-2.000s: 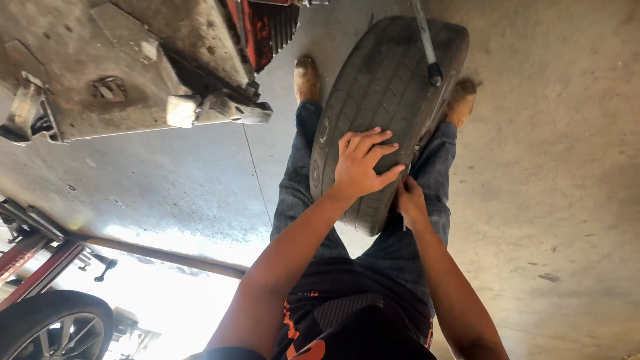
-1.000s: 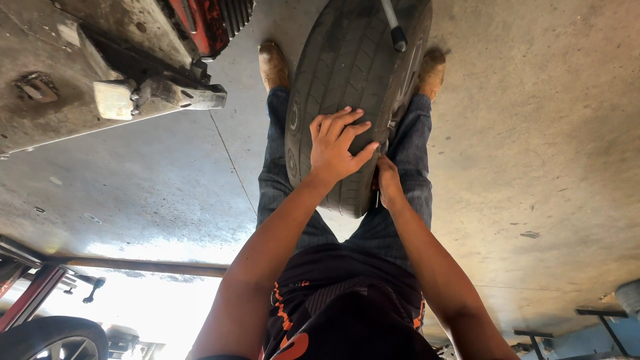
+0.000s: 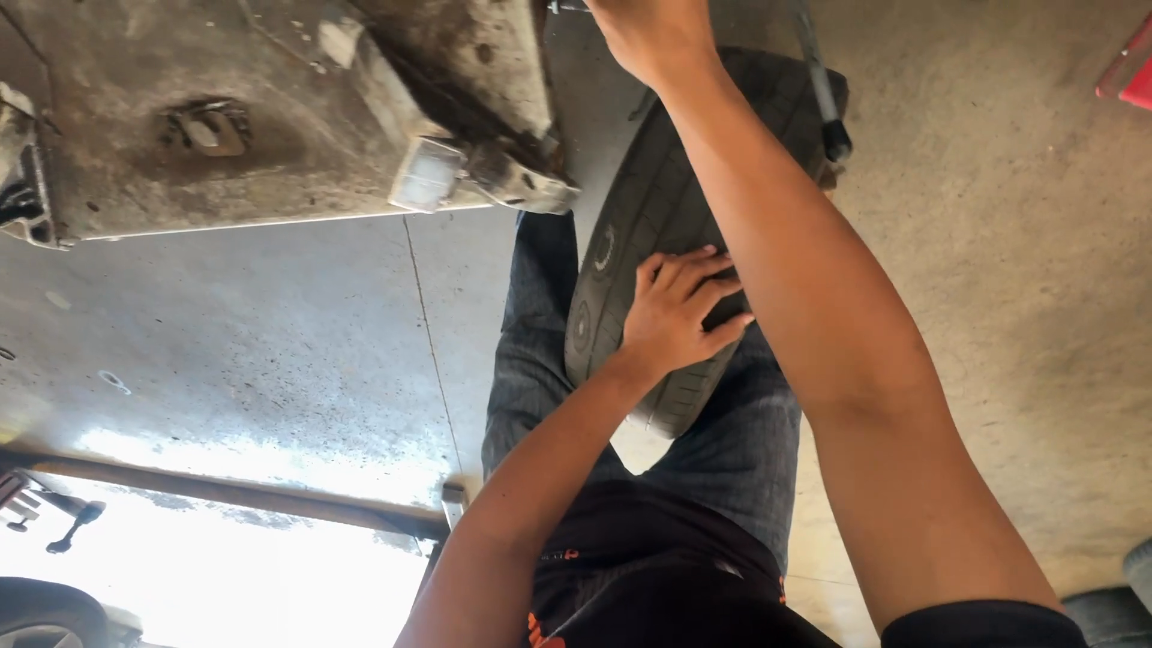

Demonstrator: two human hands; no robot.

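Note:
A car tire (image 3: 648, 225) stands upright on its tread between my legs, leaning a little, its tread facing up. My left hand (image 3: 679, 306) lies on the tread with its fingers spread. Above and past the tire reaches my right hand (image 3: 652, 31), at the top edge of the view; its fingers are cut off by the frame, so what it holds is hidden. A small metal piece (image 3: 567, 6) shows beside it. A metal bar with a black tip (image 3: 837, 139) hangs over the tire's right side.
A dirty metal underside panel with brackets (image 3: 288, 117) fills the upper left. At lower left are a wheel (image 3: 49, 612) and a lift arm's pad (image 3: 79, 526). A red object (image 3: 1136, 72) is at the right edge, and a dark rounded object (image 3: 1111, 616) at lower right.
My right hand has left the tire's right side and moved up to the top of the view. My left hand stays on the tread. The view has shifted.

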